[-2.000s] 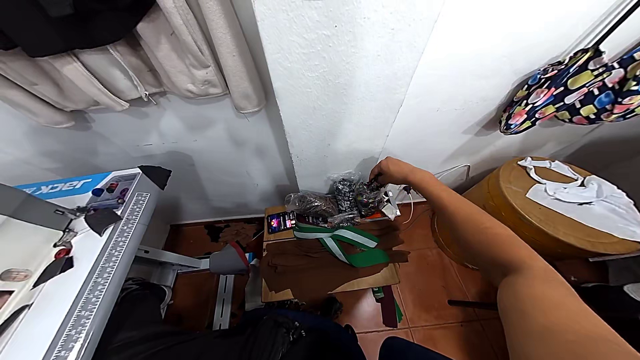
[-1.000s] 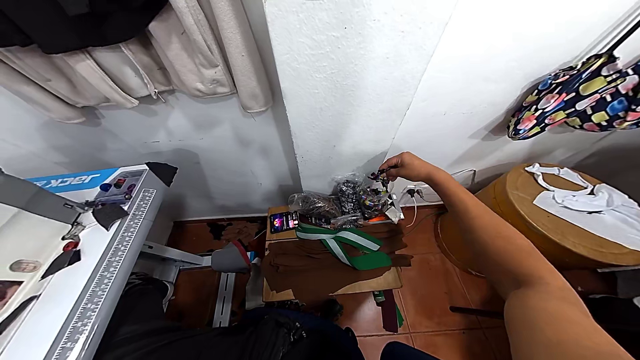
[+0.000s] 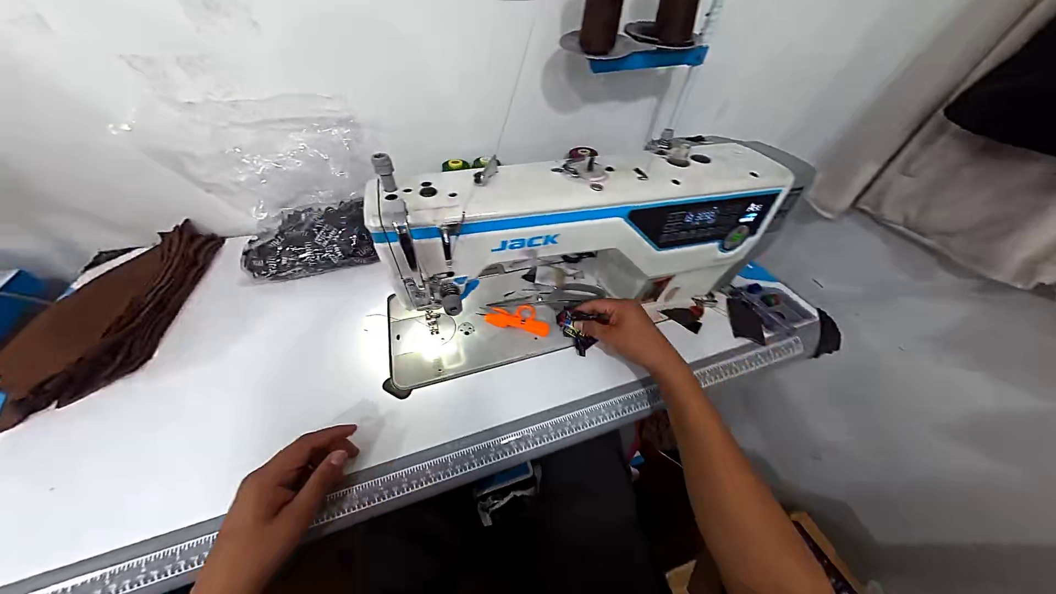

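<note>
A white and blue Jack sewing machine point(image 3: 577, 206) stands on the white table, its needle area lit. My right hand point(image 3: 615, 328) has its fingers closed on a small dark multicoloured item point(image 3: 577, 330), too small to name, at the right of the machine's metal bed plate point(image 3: 462, 359). Left of that hand lie orange thread snips point(image 3: 518, 320), with a pair of metal scissors point(image 3: 553, 295) just behind them. My left hand point(image 3: 289, 487) rests over the table's front edge with its fingers apart, holding nothing, near the ruler strip point(image 3: 495, 450).
A stack of brown fabric pieces point(image 3: 107, 322) lies at the left. Behind the machine's left end is a clear plastic bag of dark printed material point(image 3: 309, 239). Dark scraps point(image 3: 747, 320) and a small compartment tray point(image 3: 780, 305) sit at the right. Thread cones point(image 3: 600, 29) stand above.
The view has swung from the low stand by the wall to the sewing table. My right hand, earlier reaching over the bags there, is now at the machine bed. My left hand has come into view.
</note>
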